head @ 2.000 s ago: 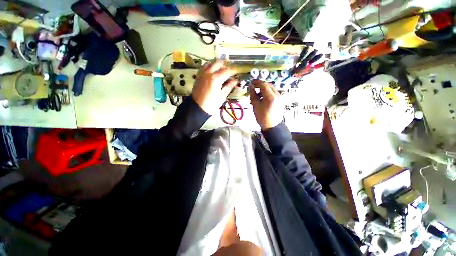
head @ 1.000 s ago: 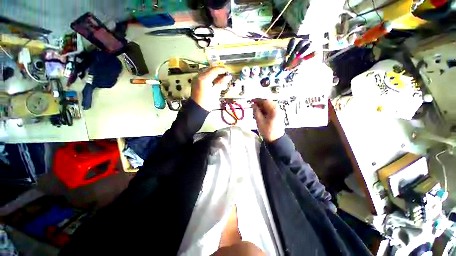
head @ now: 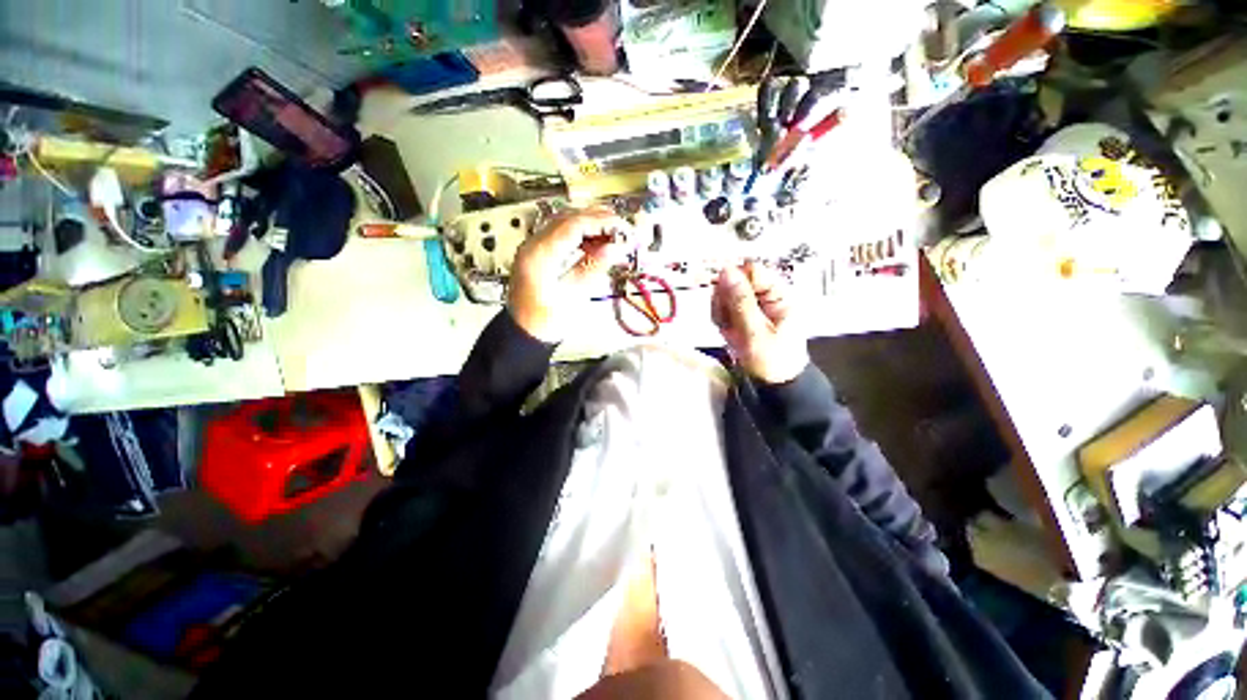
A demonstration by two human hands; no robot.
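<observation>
The cream sewing machine head (head: 495, 241) lies along the pale table, with a row of small round dials (head: 681, 183) behind my hands. My left hand (head: 554, 278) is at the machine, thumb and fingers curled together; whether they pinch a small part cannot be told. My right hand (head: 760, 317) is right of it, near the table's front edge, its fingertips closed on a thin dark-shafted tool (head: 680, 289) that points left, across the red scissor loops (head: 644, 306). The scissor blades are hidden or too blurred to see.
The control panel (head: 654, 141) stands behind the machine, with black shears (head: 553, 97) beyond. Dark and red handles (head: 807, 126) bunch behind the dials. Small metal bits (head: 875, 253) lie at the table's right end. A turquoise-handled tool (head: 440, 270) lies left. A red stool (head: 285, 454) stands below left.
The view has shifted, so the table sits differently in it. My right hand has moved away from the dials toward the front edge and farther from my left hand, which stays at the machine.
</observation>
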